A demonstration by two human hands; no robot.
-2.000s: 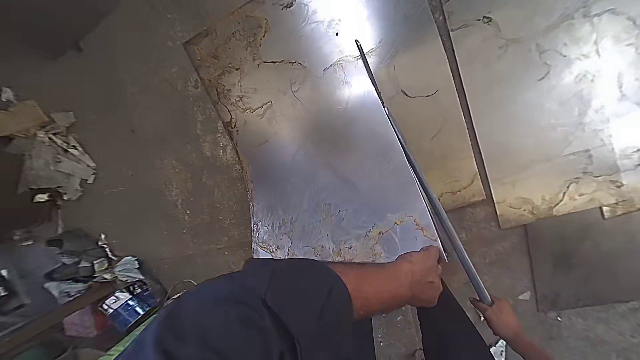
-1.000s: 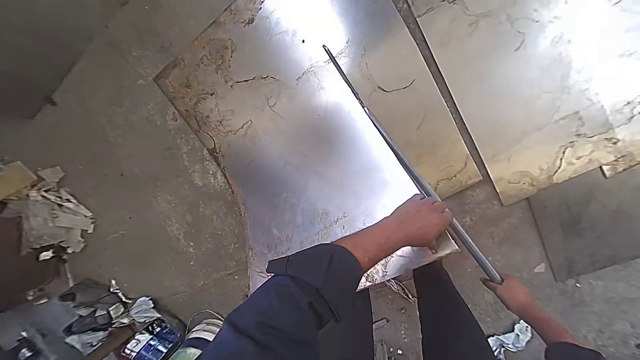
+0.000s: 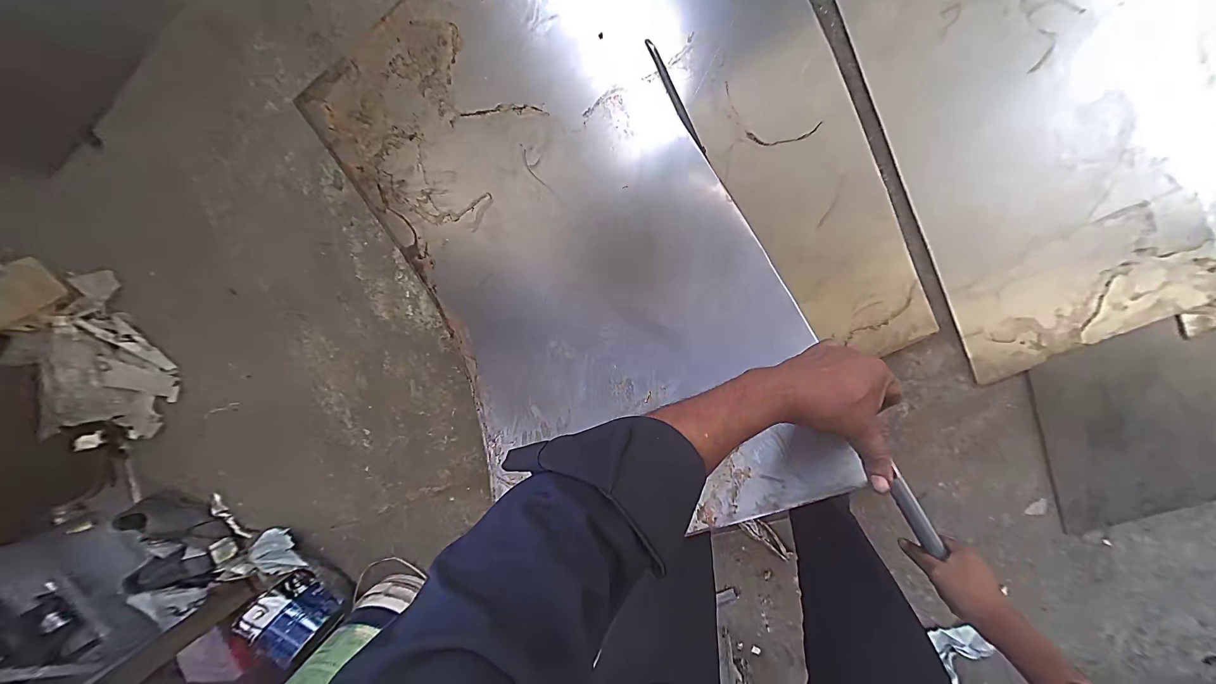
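A large metal sheet (image 3: 608,313) with brown stains spans the middle of the view, its near right corner raised above the floor. My left hand (image 3: 841,394) is bent over its right edge near that corner, fingers and thumb gripping the edge. To the lower right, my right hand (image 3: 959,575) holds the near end of a long grey metal bar (image 3: 917,513). The bar's narrow dark far end (image 3: 676,95) shows beyond the sheet's edge; its middle is hidden by the sheet and my left hand.
Another stained sheet (image 3: 826,228) lies under the right edge, and a further one (image 3: 1064,209) lies right of a narrow gap. A dark plate (image 3: 1130,427) is at the right. Paper scraps (image 3: 104,370), a blue can (image 3: 290,617) and a green-and-white container (image 3: 356,617) are at the left.
The sheet's right edge now covers the middle of the bar, which earlier showed along nearly its whole length. My left hand is bent over the edge near the corner.
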